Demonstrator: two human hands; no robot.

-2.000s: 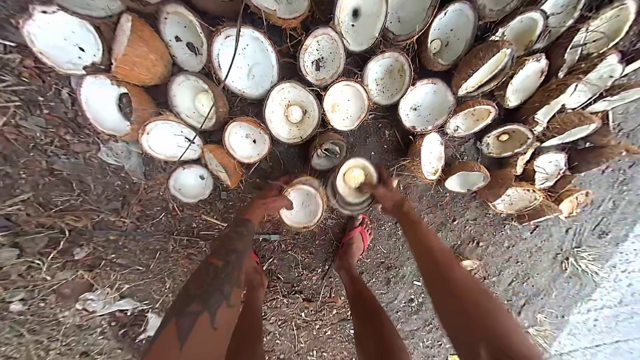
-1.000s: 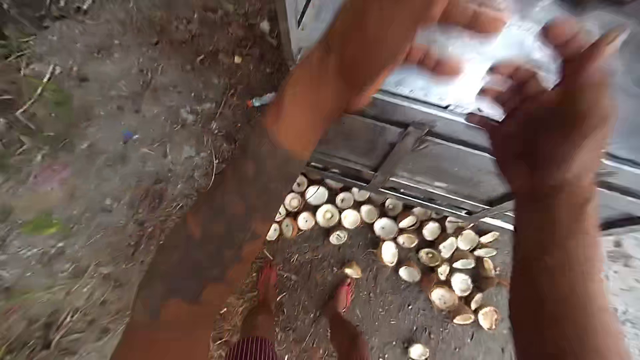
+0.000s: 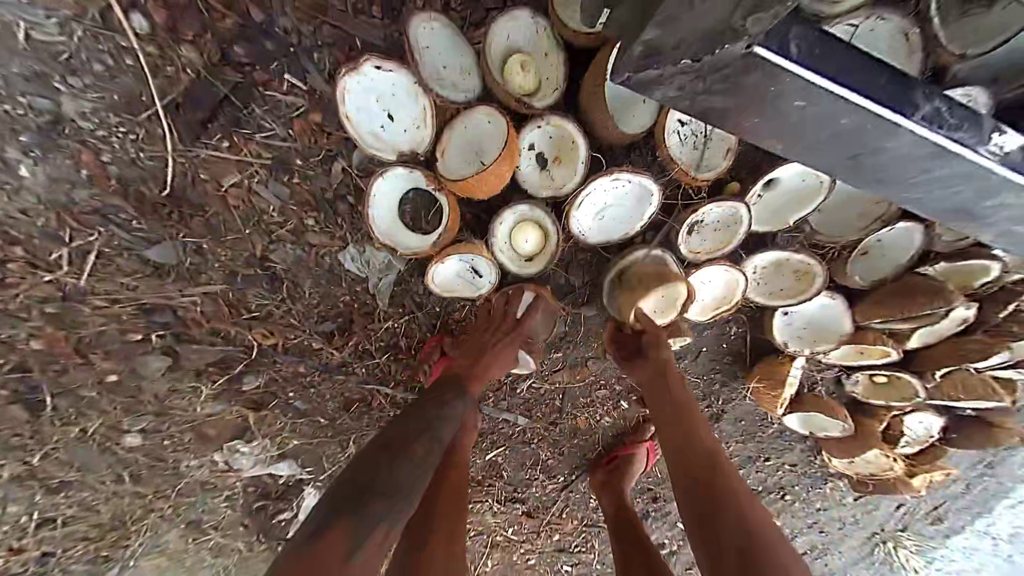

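Observation:
My left hand [image 3: 492,340] lies over a coconut half [image 3: 542,316] near my left foot, with its fingers spread across the shell; whether it grips it cannot be told. Between the thumb and fingers of my right hand [image 3: 638,342] is the rim of another coconut half [image 3: 646,286], its hollow side facing up. Just above my left hand sit a small coconut half with white flesh [image 3: 462,274] and one holding a round pale coconut sprout ball [image 3: 527,238]. More opened halves lie to the right of my right hand, the nearest showing white flesh [image 3: 716,291].
A grey metal frame [image 3: 840,112] juts over the coconut halves at the upper right. More halves [image 3: 912,300] are heaped at the right. Dry leaves and twigs [image 3: 200,320] cover the ground at the left. My feet, in red sandals [image 3: 632,454], are below my hands.
Both hands have come down from the metal structure, where they were one second ago, to the coconut halves on the ground. The view has swung down with them.

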